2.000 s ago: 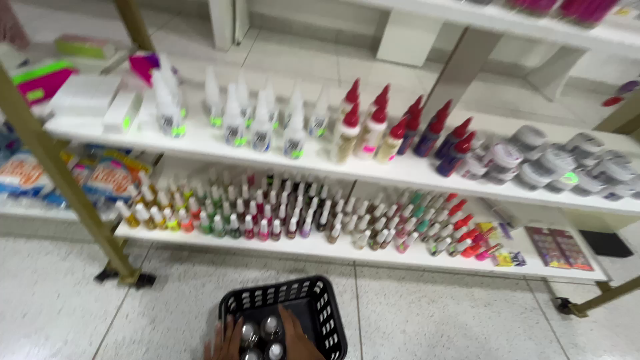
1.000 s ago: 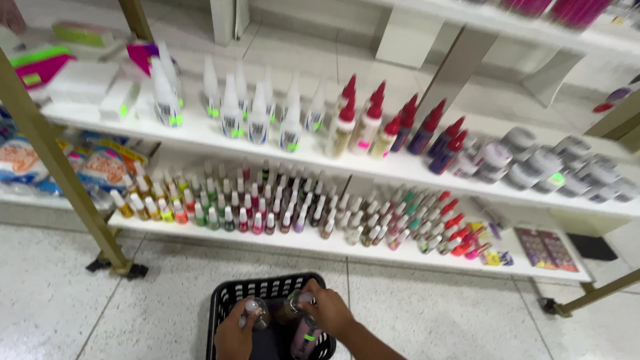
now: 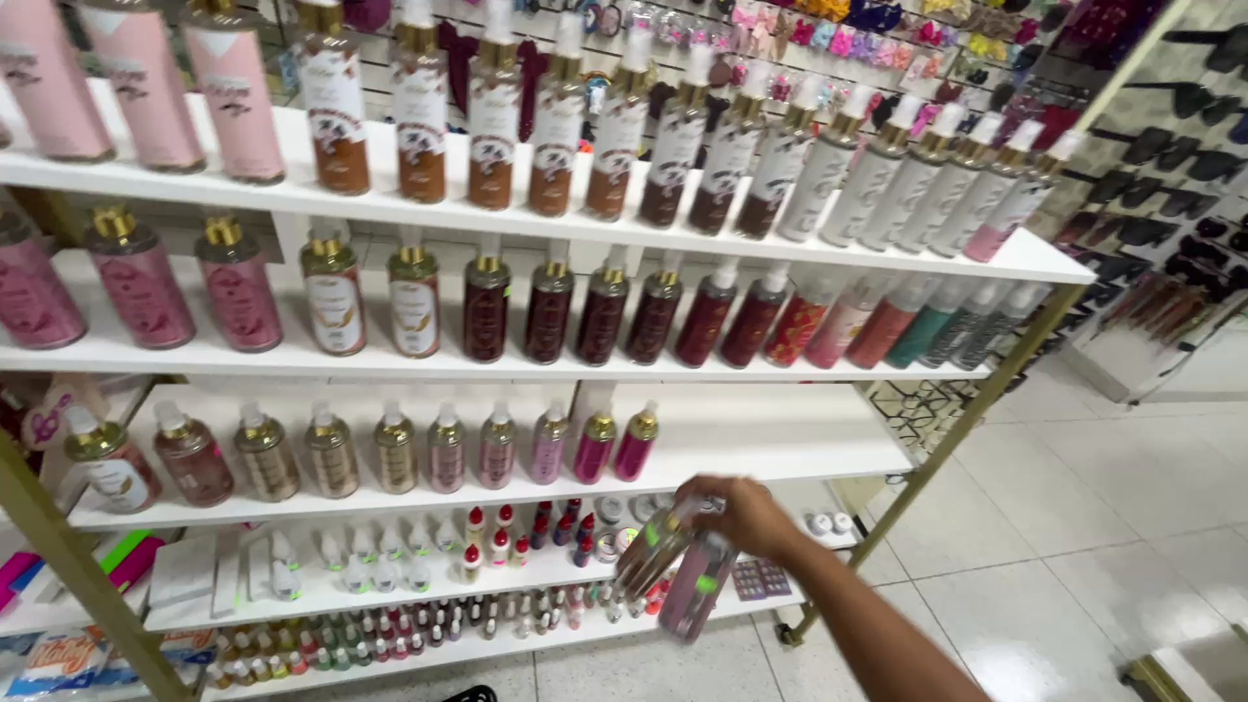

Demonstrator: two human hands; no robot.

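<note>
My right hand [image 3: 746, 517] grips two spray bottles by their tops, out in front of the shelving. One is a brownish bottle [image 3: 651, 554] and the other a pinkish-mauve bottle [image 3: 697, 590]; both hang tilted, bear green stickers and are blurred. Behind and to the left of them, a row of body-mist bottles stands on the third white shelf [image 3: 770, 439], ending at a magenta bottle [image 3: 637, 444]. My left hand is out of the view. Only the rim of a black plastic basket [image 3: 473, 694] shows at the bottom edge.
Upper shelves hold rows of pink, amber and dark red spray bottles [image 3: 602, 317]. Lower down stand white squeeze bottles [image 3: 286, 567] and small nail polish bottles [image 3: 419, 624]. A gold metal post [image 3: 936, 478] bounds the rack at right, beside the tiled floor [image 3: 1063, 507]. Sunglasses hang farther right.
The view has risen from the lower shelves to the whole rack. My right hand has come up from the basket with two bottles, and my left hand has left the view.
</note>
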